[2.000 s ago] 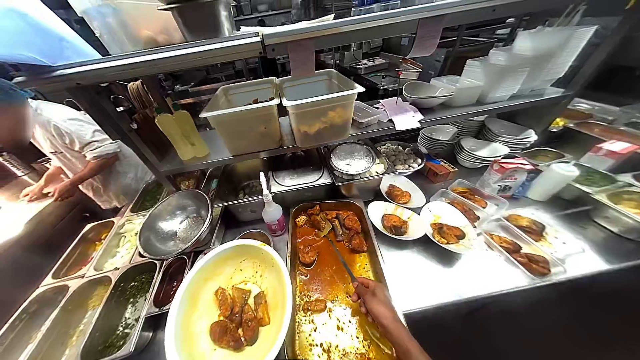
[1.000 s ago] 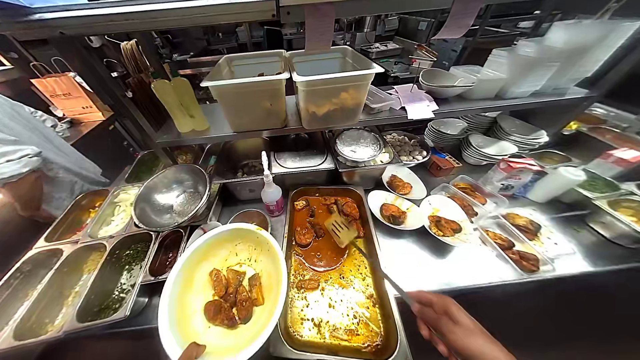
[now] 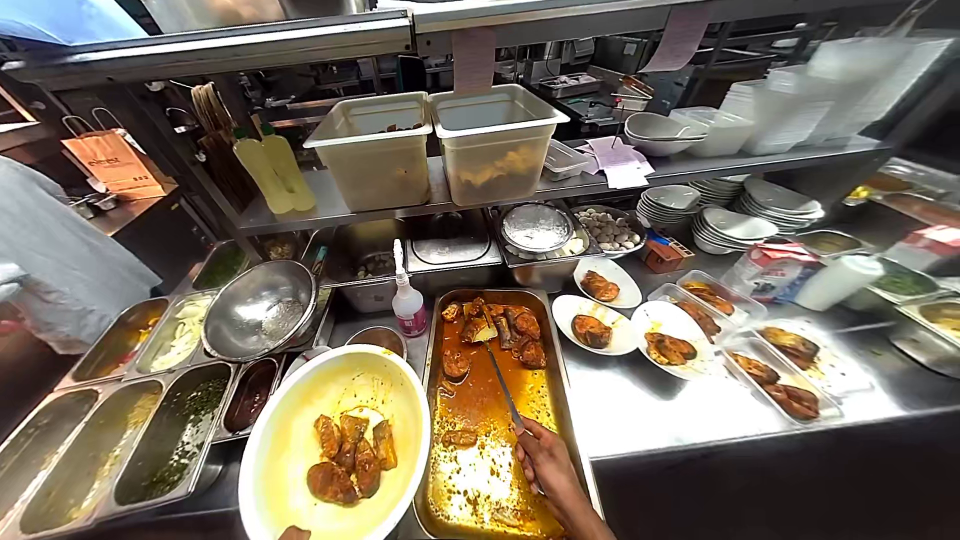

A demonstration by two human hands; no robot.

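My right hand (image 3: pixel 544 461) grips the handle of a metal slotted turner (image 3: pixel 501 379), whose blade is among browned pieces of food (image 3: pixel 517 322) at the far end of a deep steel tray (image 3: pixel 559 337) with orange oily sauce. Left of the tray, a large white bowl (image 3: pixel 274 427) holds several browned pieces (image 3: pixel 334 480). At the bowl's near rim only a fingertip of my left hand (image 3: pixel 295 533) shows; the rest is out of view. White plates (image 3: pixel 619 330) with single pieces stand right of the tray, beside clear plastic containers (image 3: pixel 814 390) with more pieces.
Steel pans (image 3: pixel 176 427) of garnishes and a metal bowl (image 3: pixel 259 311) are at left. A spray bottle (image 3: pixel 409 304) stands behind the tray. Above is a shelf (image 3: pixel 330 206) with two plastic tubs (image 3: pixel 375 157). Stacked dishes (image 3: pixel 735 225) are at back right. A person in white (image 3: pixel 60 255) is at far left.
My right hand has moved left, back over the tray. The turner's blade, raised above the tray a second ago, is now down among the food pieces at its far end.
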